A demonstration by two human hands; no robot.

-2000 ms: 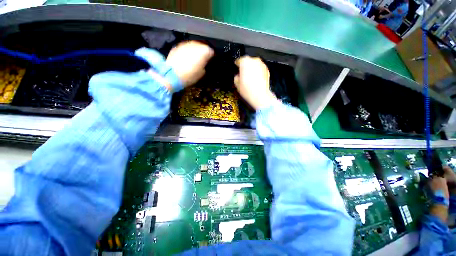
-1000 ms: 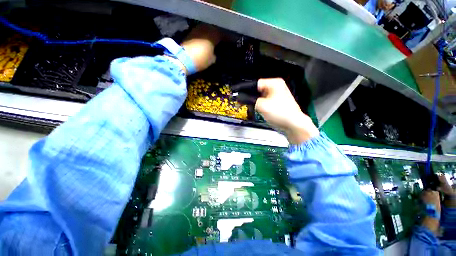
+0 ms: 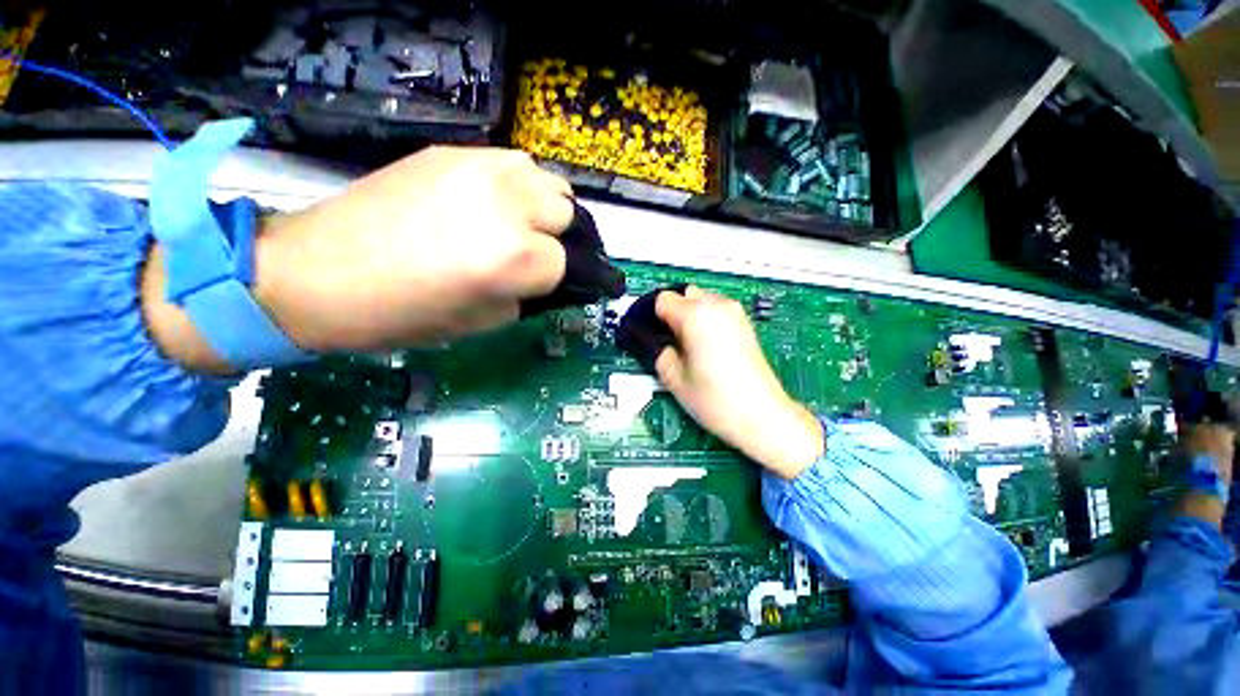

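Note:
The green circuit board (image 3: 510, 449) lies in front of me, with white patches and printed circles. My left hand (image 3: 435, 252) reaches in from the left over the board's upper part. Its black-covered fingertips are together just above the board. My right hand (image 3: 714, 360) is close beside it on the right, its black-covered fingertips also together over the board near a white patch. The fingertips almost meet. Whether either hand holds a small part is hidden by the finger coverings and blur.
Bins behind the rail (image 3: 762, 245) hold yellow parts (image 3: 612, 120), grey blocks (image 3: 374, 61) and grey-green cylinders (image 3: 805, 163). More boards (image 3: 1000, 422) continue right. Another person's hand (image 3: 1208, 456) is at the far right. A blue cord (image 3: 95, 84) runs at upper left.
Both hands have moved from the bins down to the upper part of the board. The view has shifted lower, showing more of the board and the bins uncovered.

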